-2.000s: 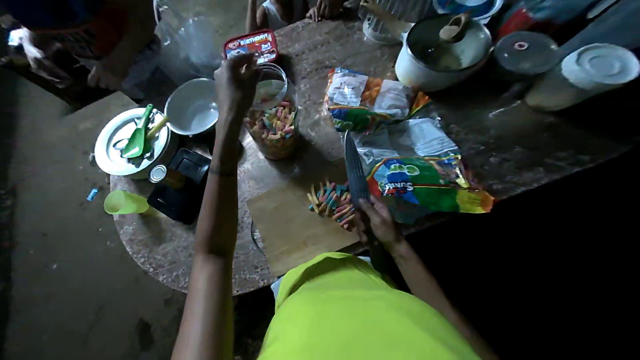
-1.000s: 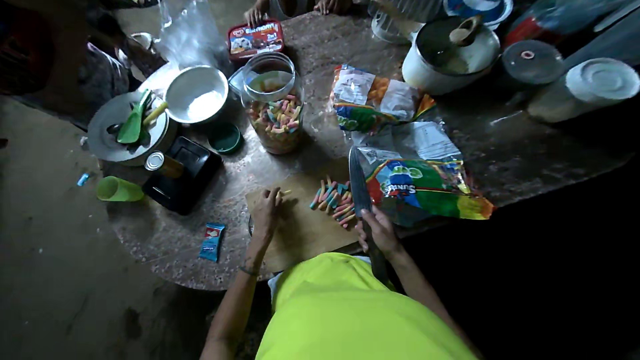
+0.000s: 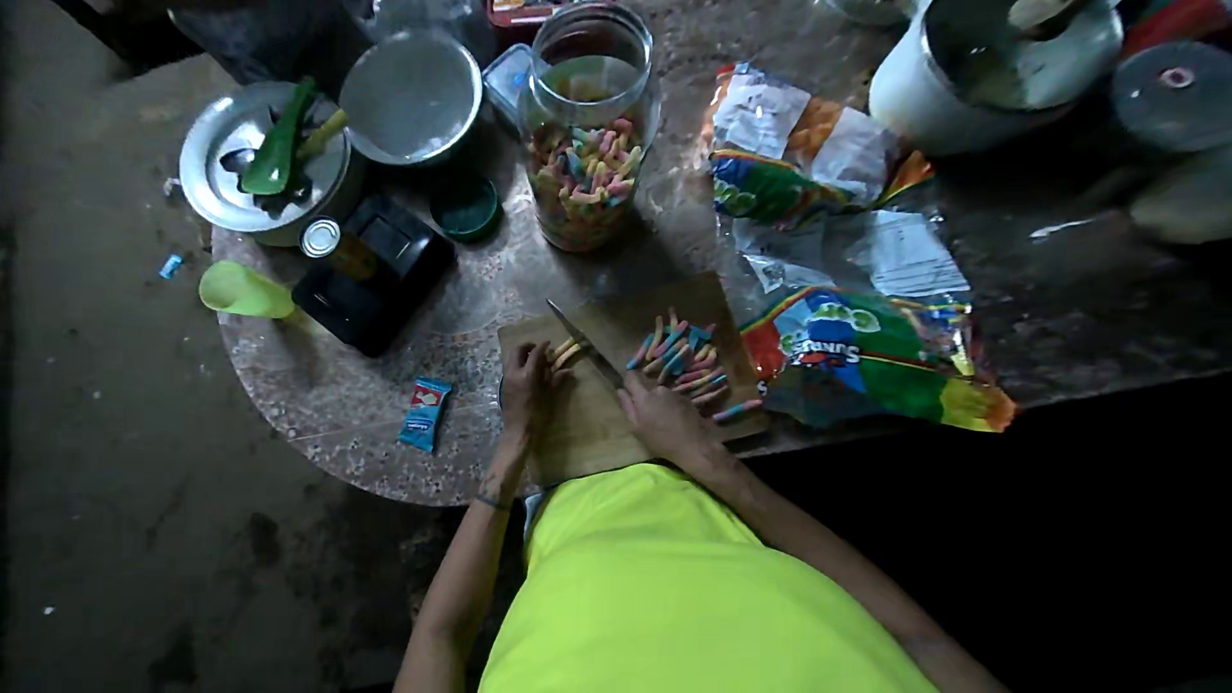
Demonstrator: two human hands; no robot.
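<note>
My left hand (image 3: 529,377) pinches gummy worms (image 3: 568,353) against the left part of a wooden cutting board (image 3: 587,423). In my right hand (image 3: 664,416) is a knife (image 3: 585,342), its blade lying across the board just right of those worms. A pile of sugared gummy worms (image 3: 681,356) rests on the board's right side. Behind the board stands an open clear jar (image 3: 587,183) partly filled with gummy pieces. To the right lie an opened candy bag (image 3: 857,351) and another candy bag (image 3: 789,144) farther back.
On the left are a pot with a lid (image 3: 217,183) bearing a green spoon (image 3: 274,159), a metal bowl (image 3: 411,96), a black container (image 3: 375,279), a can (image 3: 322,238) and a green cup (image 3: 245,291). A blue packet (image 3: 424,414) lies near the table edge; a white pot (image 3: 948,87) stands back right.
My left hand has come down from above the jar to the board. My right hand has brought the knife leftward from beside the candy bag. The view has moved closer.
</note>
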